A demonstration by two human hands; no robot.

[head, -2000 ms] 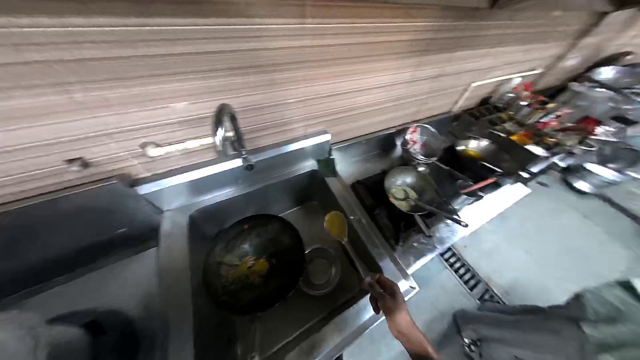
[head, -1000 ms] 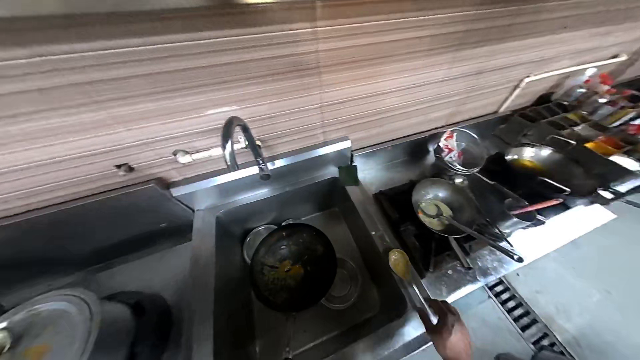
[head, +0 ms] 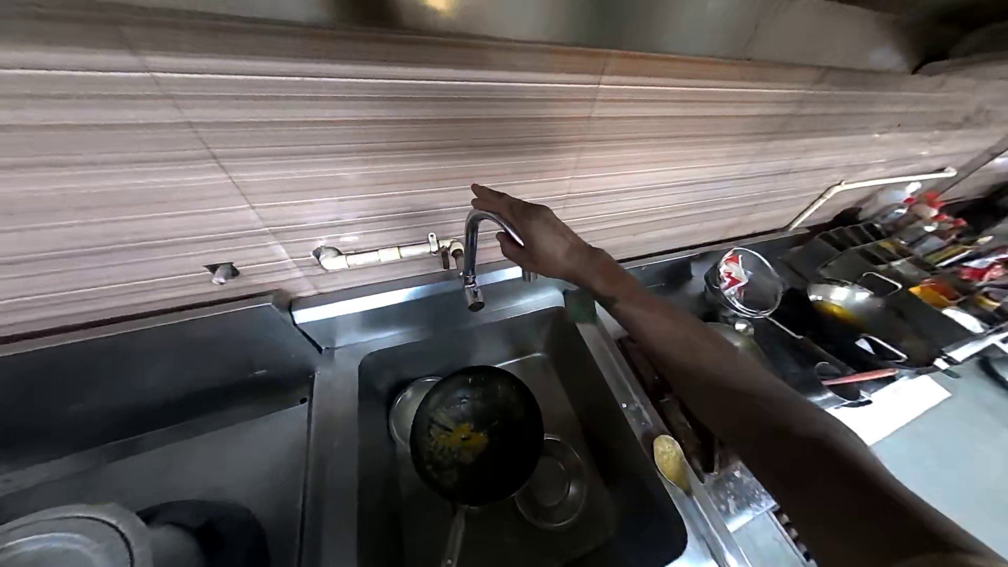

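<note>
My right hand [head: 535, 236] reaches to the curved metal faucet [head: 471, 256], its fingers spread and resting at or just over the top of the spout. Below, a dark frying pan [head: 504, 425] with yellow-orange food residue sits in the steel sink [head: 646, 504], its handle toward me. Round metal dishes lie partly under the pan, one at its left [head: 402, 409] and one at its right [head: 563, 492]. A spoon with a yellow-coated bowl [head: 671, 461] lies on the sink's right rim. My left hand is out of view.
A pale pipe [head: 386, 254] runs along the wall to the faucet. Right of the sink are a wire strainer [head: 760, 283], a wok with yellow liquid [head: 843, 315] and a red-handled utensil [head: 858, 377]. A lidded pot [head: 71, 539] stands at lower left.
My right hand has let go of the spoon, which now lies on the sink's right rim, and has moved up to the faucet.
</note>
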